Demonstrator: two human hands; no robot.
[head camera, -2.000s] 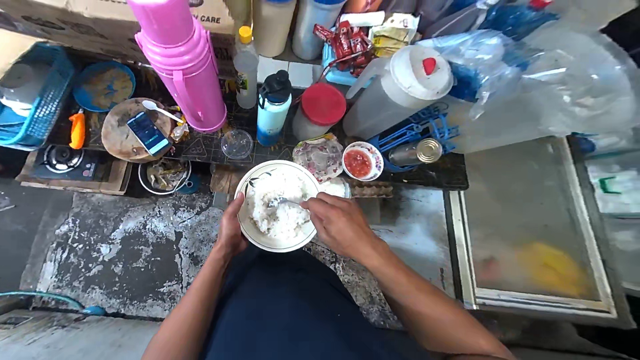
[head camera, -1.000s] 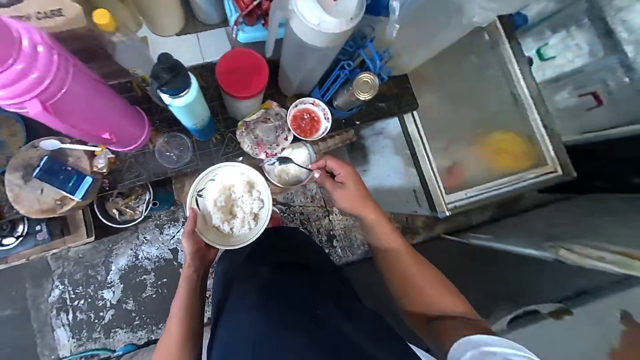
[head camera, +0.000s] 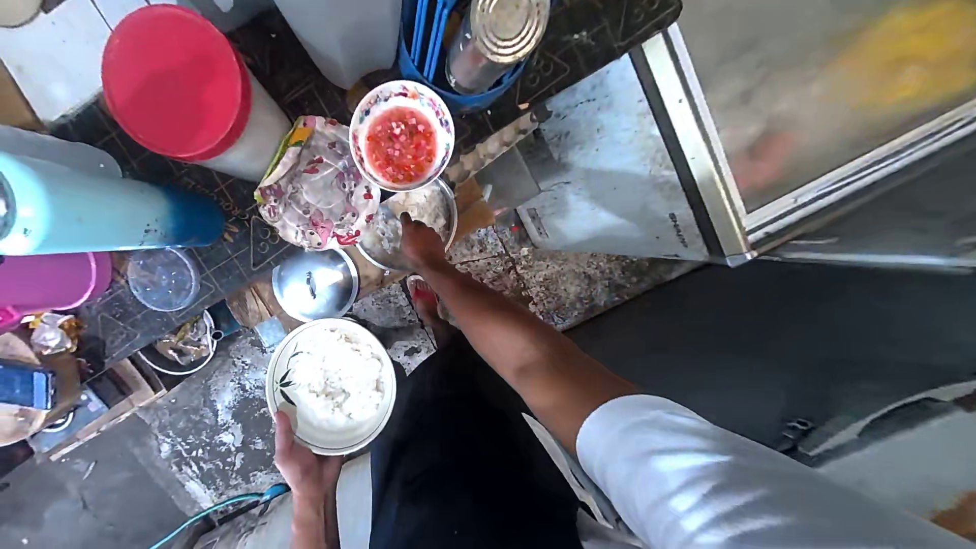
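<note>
My left hand (head camera: 305, 457) grips the rim of a white bowl (head camera: 332, 385) that holds cooked rice (head camera: 339, 374). My right hand (head camera: 419, 240) reaches over a round metal pot (head camera: 451, 206) with rice inside, just below a floral bowl of chopped red relish (head camera: 402, 145). Its fingers point down into the pot; whether a spoon is in them cannot be seen. A metal pot lid (head camera: 314, 284) lies between the pot and my rice bowl. A floral plastic cover (head camera: 319, 187) sits left of the relish bowl.
On the dark tiled counter stand a red-lidded container (head camera: 175, 84), a light blue bottle (head camera: 107, 206), a clear plastic tub (head camera: 162, 279) and a blue basket holding a metal can (head camera: 499, 38). A phone (head camera: 23, 386) lies at far left. A glass-topped cabinet (head camera: 762, 152) fills the upper right.
My right hand has left the white bowl, where it held a spoon two seconds ago, and is now lower in the metal pot. The view has moved closer and turned.
</note>
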